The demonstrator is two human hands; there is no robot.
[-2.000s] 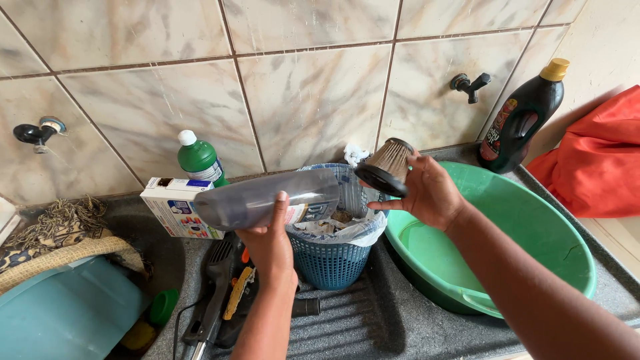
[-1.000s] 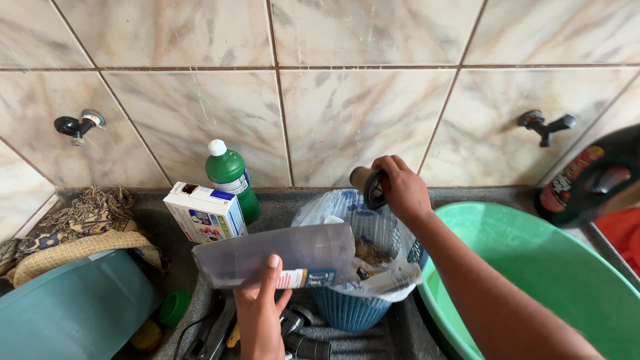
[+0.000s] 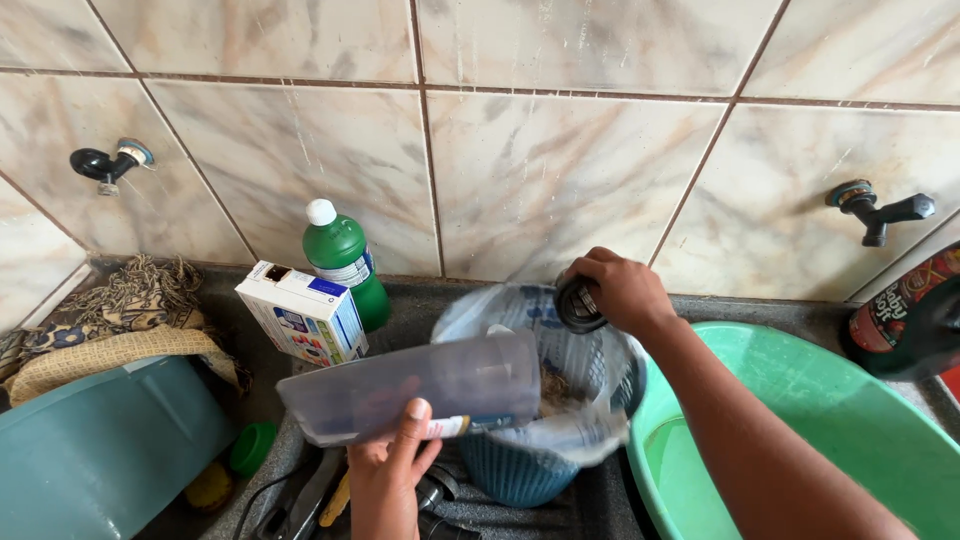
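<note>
My left hand [image 3: 397, 465] grips a translucent grey plastic container [image 3: 420, 382], held on its side with its right end over the rim of a blue plastic basket [image 3: 517, 476]. A plastic bag [image 3: 472, 307] lines this basket, and greyish-brown debris [image 3: 555, 394] lies inside. Above the basket's back right side, my right hand [image 3: 619, 289] holds a round black part [image 3: 579, 306] that looks like the filter seen earlier; its pleats are hidden now.
A green basin [image 3: 787, 397] stands right, near a dark bottle [image 3: 881, 330]. Left are a white carton [image 3: 304, 315], a green bottle [image 3: 349, 262], a blue-grey tub [image 3: 112, 442] and a fringed cloth [image 3: 127, 300]. Black taps [image 3: 109, 165] [image 3: 874, 210] project from the tiled wall.
My right hand has turned the pleated filter over and now holds it lower over the bin, black side showing. The container stays in my left hand. The view has shifted closer to the wall.
</note>
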